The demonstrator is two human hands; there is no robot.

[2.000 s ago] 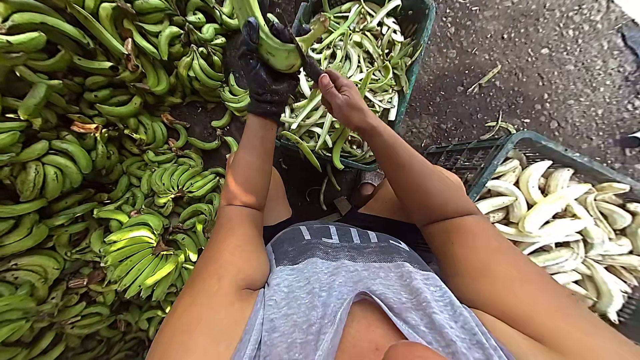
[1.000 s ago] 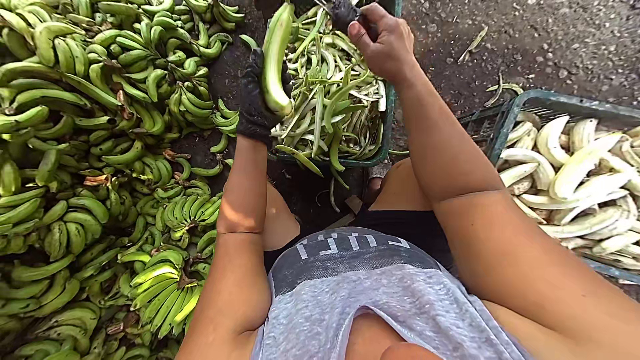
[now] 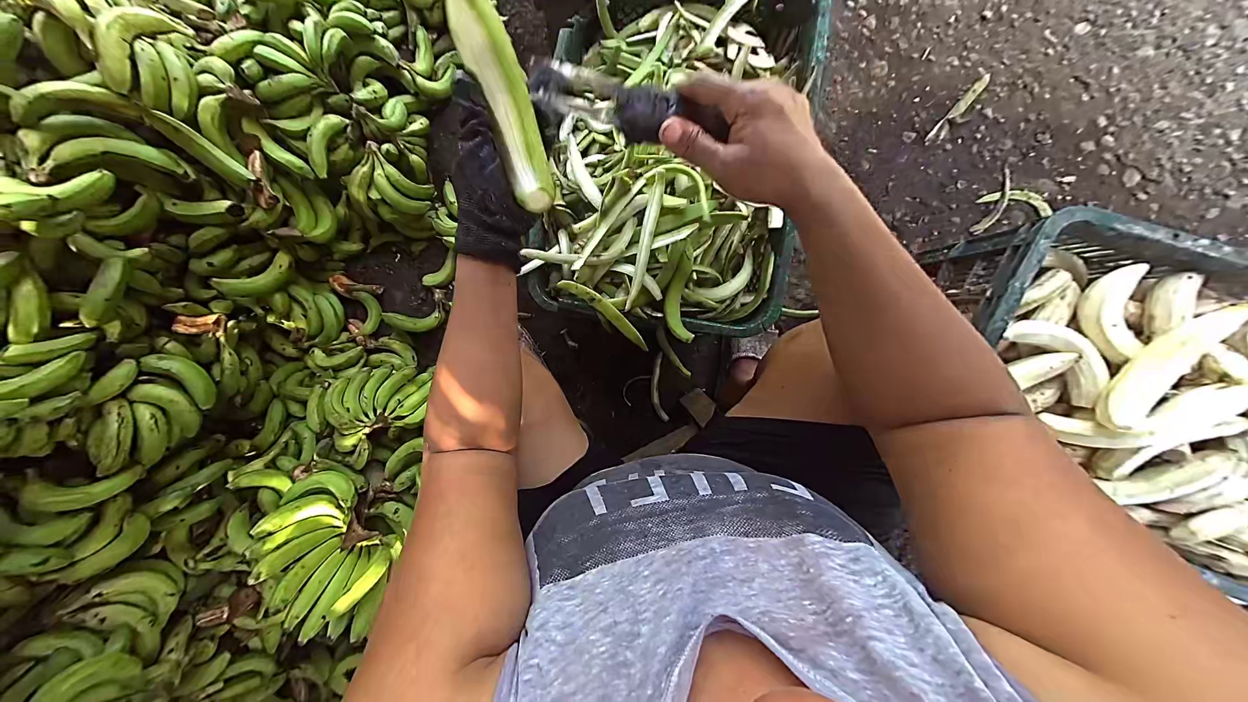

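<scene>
My left hand [image 3: 485, 180], in a black glove, holds a partly peeled green plantain [image 3: 504, 102] upright near the top of the view, its cut end toward me. My bare right hand [image 3: 746, 136] grips the dark wrapped handle of a peeling tool [image 3: 648, 112]; its metal front part is blurred and lies just right of the plantain. Below both hands is a green plastic crate [image 3: 717, 327] full of plantain peel strips [image 3: 648, 229].
Heaped bunches of green plantains [image 3: 146, 419] cover the left side. A second green crate [image 3: 1014, 278] with peeled plantains [image 3: 1150, 380] stands at the right. Peel scraps [image 3: 960, 107] lie on the rough ground. My knees and a foot are near the peel crate.
The plantain shows a pale peeled face, where its skin was green in the earlier frames. My right hand has moved down from the top edge since a second ago.
</scene>
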